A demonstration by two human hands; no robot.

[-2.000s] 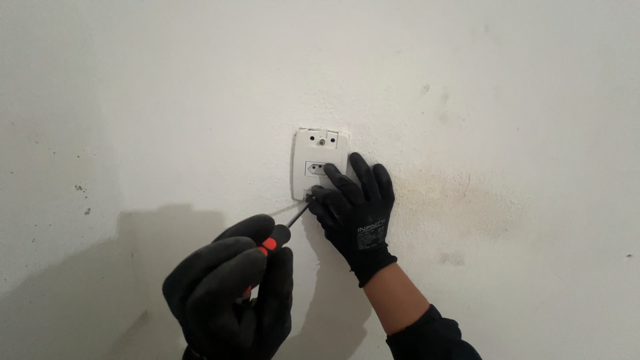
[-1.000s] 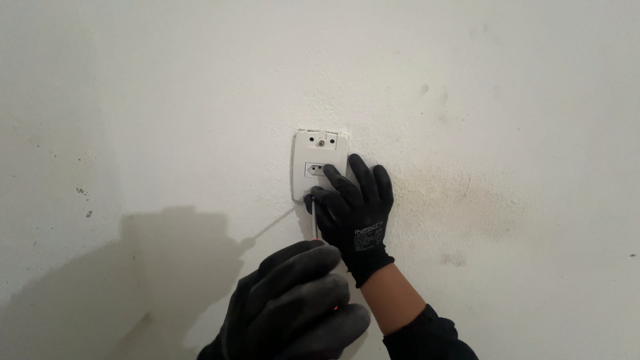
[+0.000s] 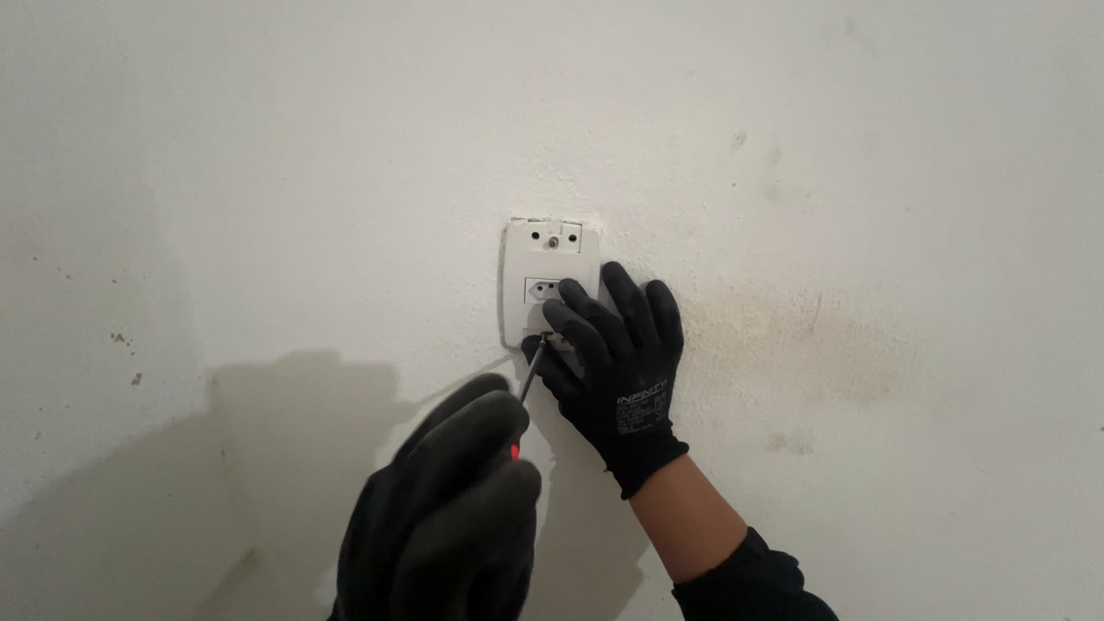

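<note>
A white electrical outlet faceplate lies against the wall, with a small socket in its middle and a screw at its top. My right hand, in a black coated glove, rests on its lower right part. Its thumb and forefinger lie around the lower screw opening; whether they pinch a screw is too small to tell. My left hand, gloved in black too, grips a screwdriver with a little red showing on its handle. The slim shaft slants up to that lower opening, its tip beside my right thumb. Most of the handle is hidden in my left hand.
The pale painted wall surrounds the plate, with rough, chipped paint along the plate's top edge. A brownish stain lies to the right. Shadows of my hands and body fall on the lower left wall.
My left hand with the screwdriver has moved to the right and its grip has turned, covering more of the handle. The shaft looked more upright one second ago. My right hand has stayed at the plate.
</note>
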